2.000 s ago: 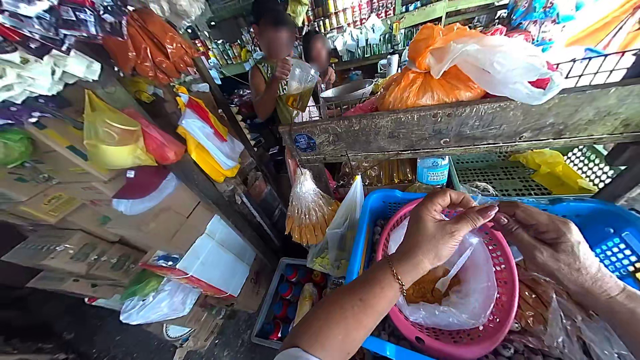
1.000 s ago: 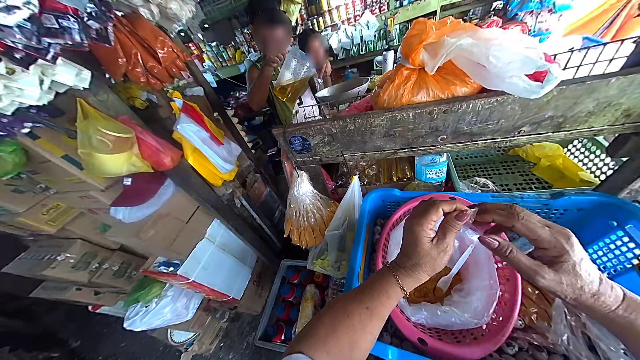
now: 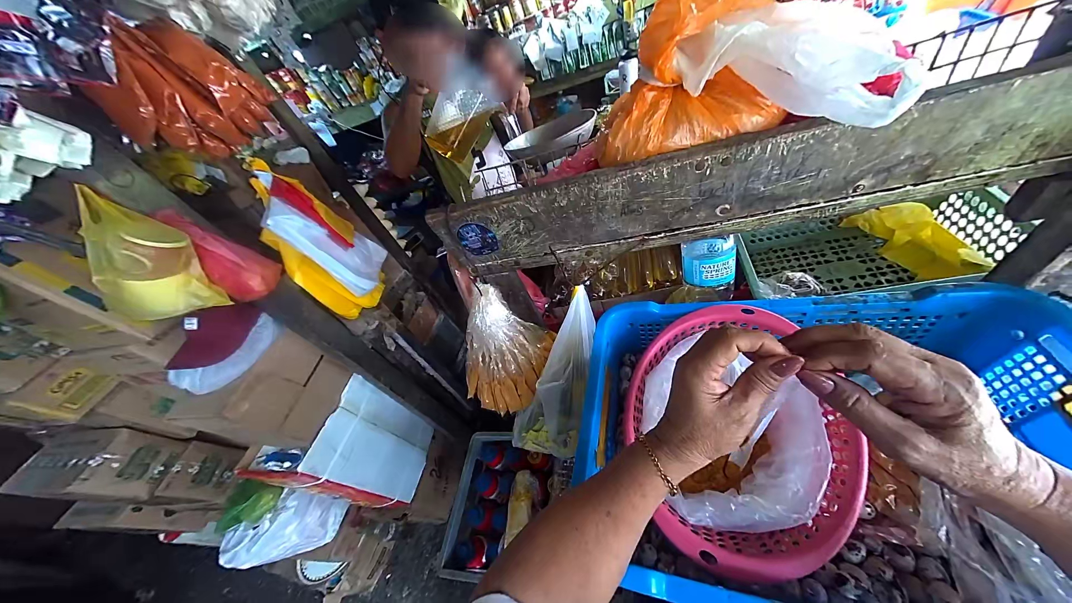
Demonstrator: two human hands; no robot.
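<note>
My left hand [image 3: 729, 402], with a chain bracelet at the wrist, and my right hand [image 3: 904, 402] meet at their fingertips, pinching something thin and pale, probably the top of a small plastic bag. Both are above a pink plastic basket [image 3: 850, 502] lined with a clear plastic bag [image 3: 791, 481]. Orange-brown powder [image 3: 724, 476] lies in the liner, partly hidden by my left hand. The pink basket rests in a large blue plastic crate [image 3: 946, 310], on small round dark items [image 3: 888, 569]. Small packets of orange-brown contents [image 3: 892, 486] lie below my right hand.
A weathered wooden beam [image 3: 729, 201] runs beyond the crate, with an orange plastic bag [image 3: 687, 117] above it. A bunch of filled packets [image 3: 502, 360] hangs at left of the crate. A crate of bottles [image 3: 502, 502] stands on the floor. Two people are behind the beam, one holding a bag of yellowish liquid [image 3: 461, 138].
My hands have stayed together above the pink basket, their fingers shifting slightly. The white spoon seen in the powder earlier is now mostly hidden by my left hand.
</note>
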